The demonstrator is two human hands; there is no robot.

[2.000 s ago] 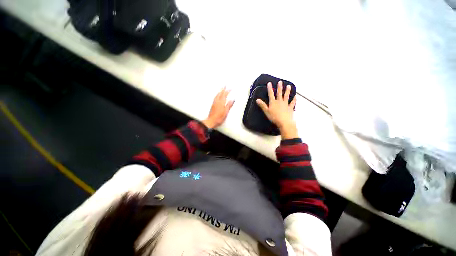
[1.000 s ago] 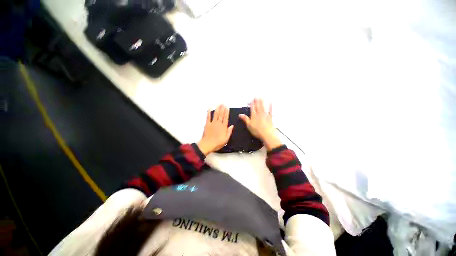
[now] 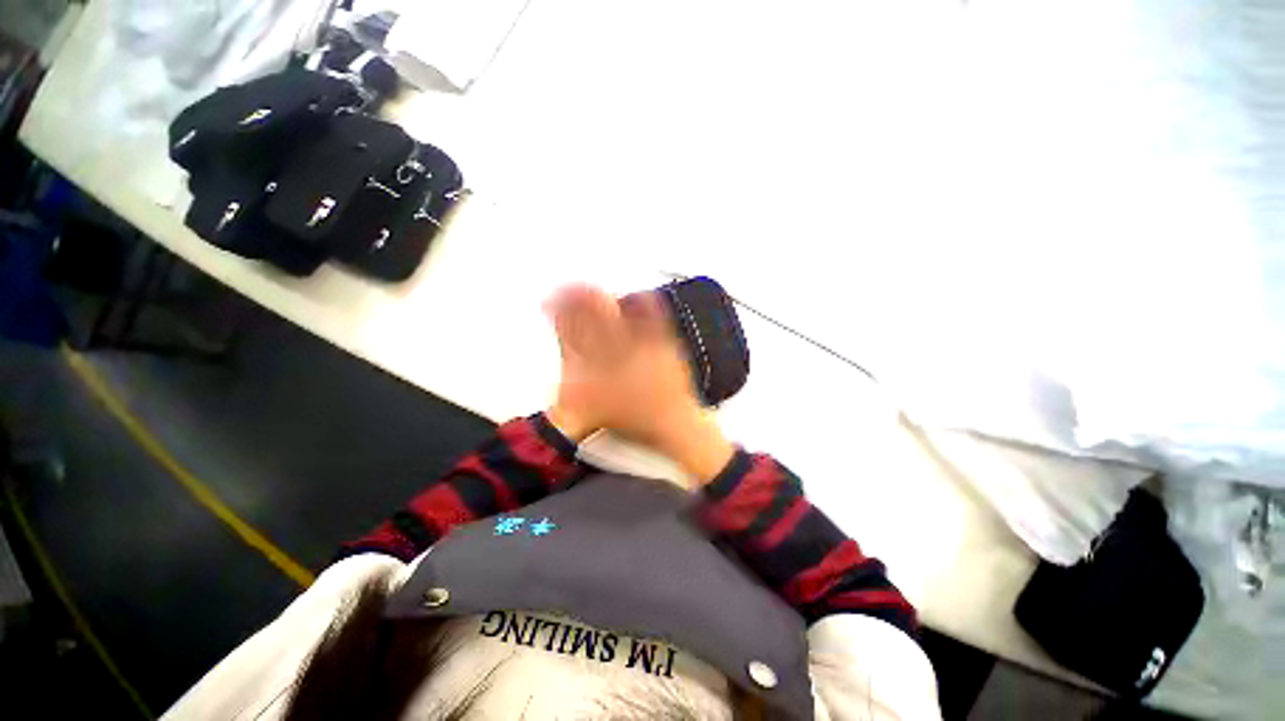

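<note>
A black bag [image 3: 716,342] stands on the white table in front of me, with a light dotted line, perhaps its zip, along the visible side. My left hand [image 3: 585,345] and my right hand [image 3: 655,373] are close together at the bag's left side. Both are blurred and overlap in view, and they hide part of the bag. My right hand touches the bag. I cannot tell whether either hand grips it or what the fingers hold.
Several black bags with white logos lie heaped on the table [image 3: 378,317] at the far left. Another black bag [image 3: 1113,606] lies at the right edge beside cloudy plastic film [image 3: 1240,563]. A thin dark line [image 3: 803,335] runs diagonally beyond my hands.
The bag was flat under both palms; now it is raised on its side, further right of my hands. My hands have come together at its left. The view has shifted.
</note>
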